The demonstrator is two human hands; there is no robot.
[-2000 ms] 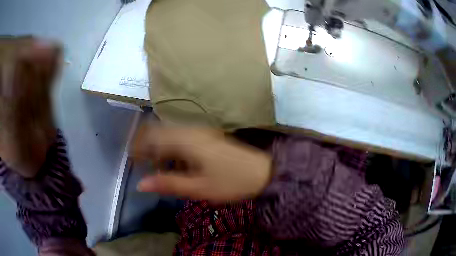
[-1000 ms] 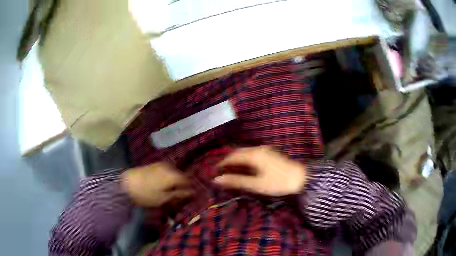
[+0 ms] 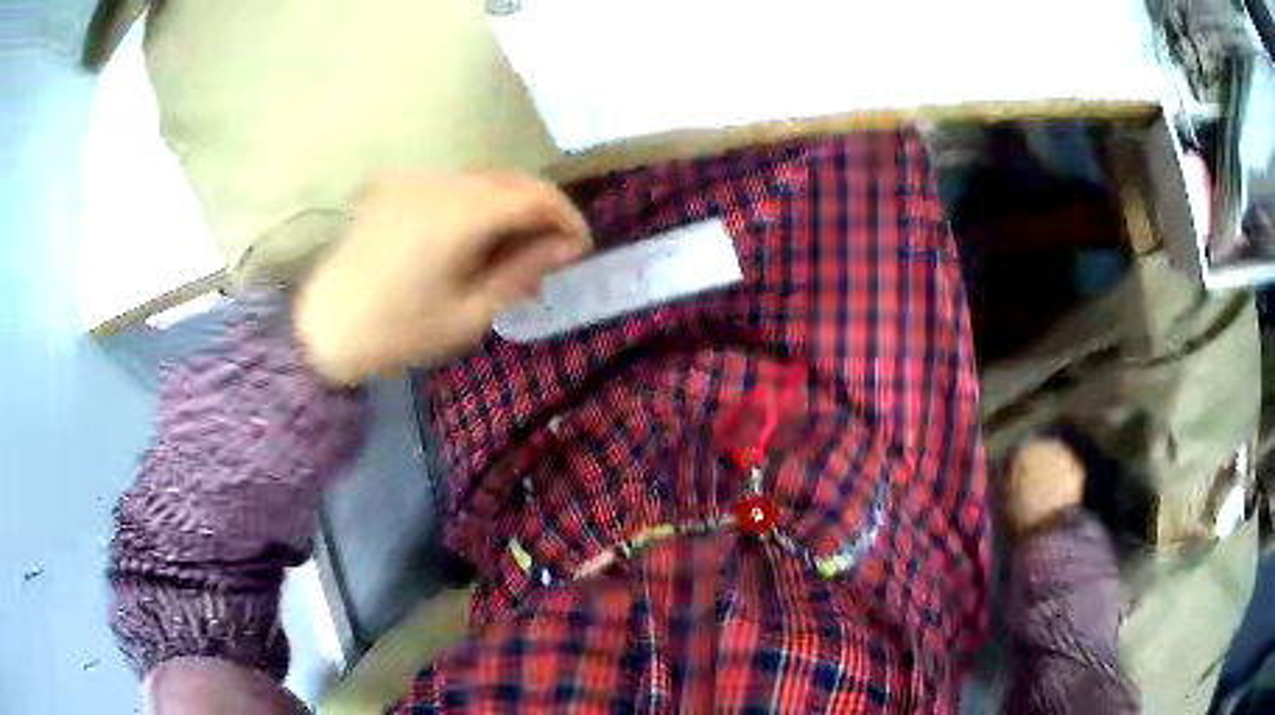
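Observation:
A pale grey-white strip (image 3: 629, 282) with a rounded left end lies slanted on the red-black checked apron over my lap. My left hand (image 3: 448, 266) is blurred, its curled fingertips over the strip's upper left edge; I cannot tell if they touch or grip it. A khaki trouser panel (image 3: 336, 98) lies on the white table at the upper left, its lower part partly behind my left hand. My right hand (image 3: 1046, 482) is low at the right side, small and blurred, with its fingers hidden or unclear.
The white table (image 3: 839, 63) crosses the top, with its brown front edge above my lap. Khaki cloth (image 3: 1203, 419) hangs at the right, beside a dark gap under the table. A red lanyard-like cord (image 3: 762, 412) lies on the apron front.
My hands have parted from in front of my waist: the left moved up to the strip, the right moved out to the far right. The view has shifted slightly.

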